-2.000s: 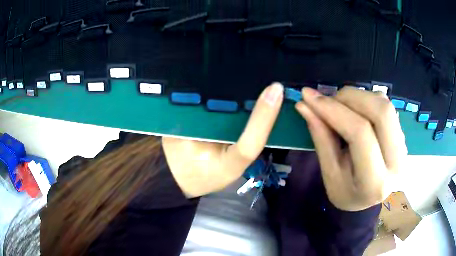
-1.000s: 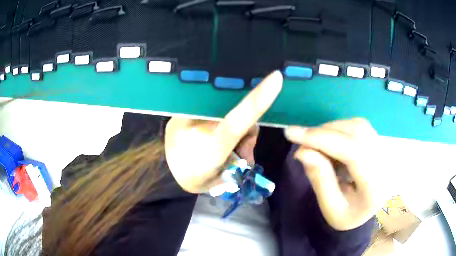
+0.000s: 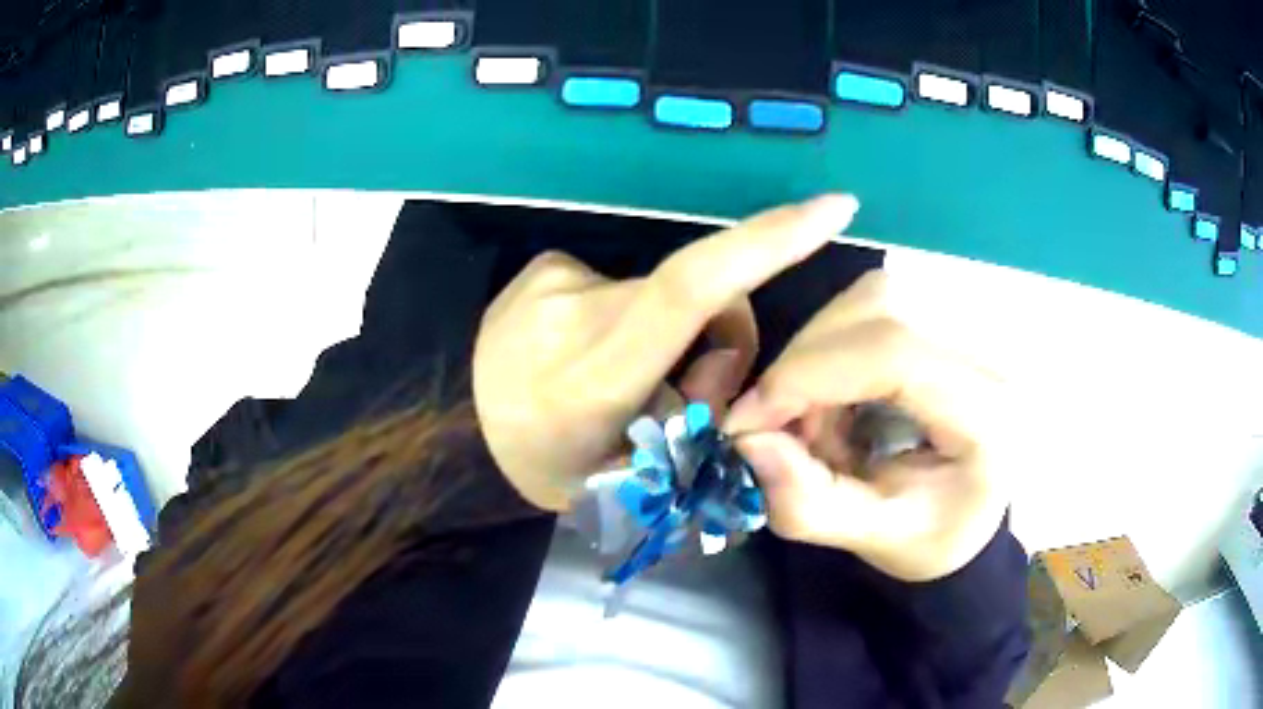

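Black straps lie side by side on the green mat, their clasp ends in a staggered row. Most clasp windows are white; several near the middle are blue, one of them here. My left hand is below the mat edge, index finger extended, its other fingers around a spiky bunch of blue and white film tabs. My right hand is at the bunch's right side, thumb and index finger pinched together at it. Whether a single tab is between those fingertips is hard to tell.
The mat's pale front edge curves across the view above my hands. A blue item with red and white things is at the far left. An opened cardboard box is at the lower right, near a white object at the right edge.
My right hand has moved from the clasp row down and left to the film bunch. My left index finger has left the clasps. The straps and mat appear higher in the view.
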